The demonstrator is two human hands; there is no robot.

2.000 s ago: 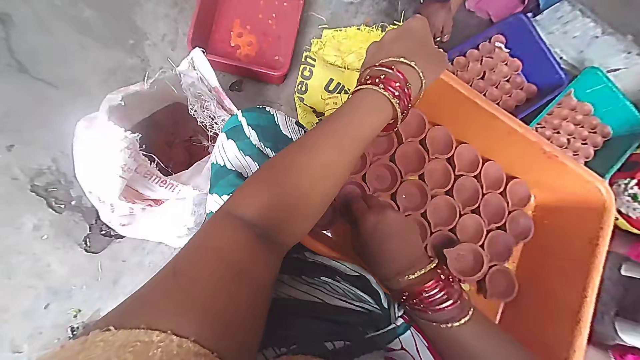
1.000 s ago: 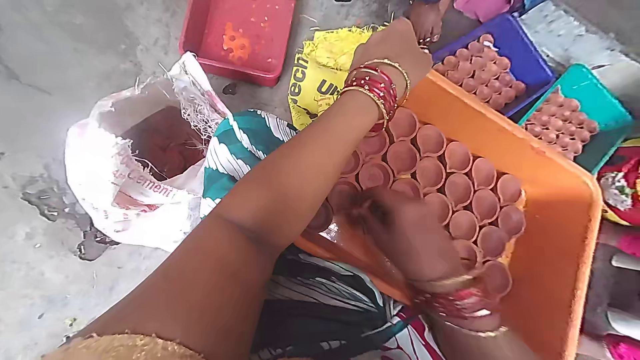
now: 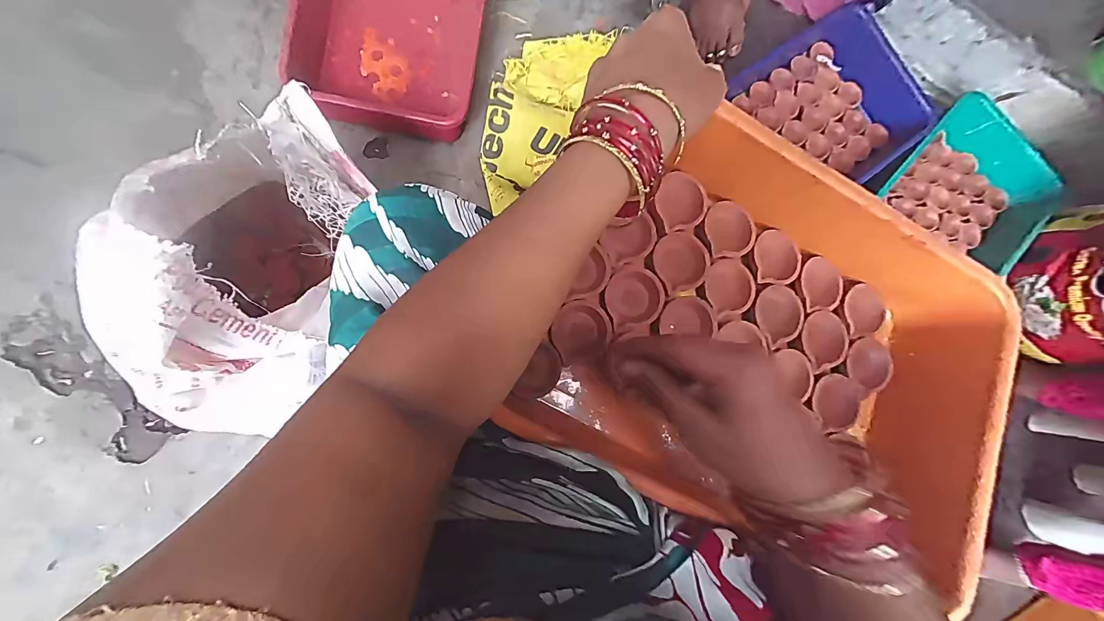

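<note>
Small clay oil lamps (image 3: 778, 316), their bowls facing up and their spouts pinched, stand packed in rows in an orange plastic tub (image 3: 940, 405). My left hand (image 3: 660, 65), with red and gold bangles at the wrist, is at the tub's upper left corner by the yellow sack; its fingertips are hidden. My left forearm passes over the left end of the rows. My right hand (image 3: 733, 414), blurred, is low inside the tub at the near edge of the rows, fingers bent beside the lamps. Whether it holds a lamp cannot be made out.
A white woven sack (image 3: 129, 345) holding dark reddish material stands at left. A red tray (image 3: 388, 121) with orange marks lies behind. Blue (image 3: 897, 78) and teal (image 3: 1026, 164) trays hold more lamps at upper right. A yellow sack (image 3: 517, 129) lies beyond my knee; another person's foot (image 3: 718, 26) shows nearby.
My right hand has moved within the tub; one second ago it reached farther over the rows, and now it is at their near edge. My left hand stays at the tub's corner.
</note>
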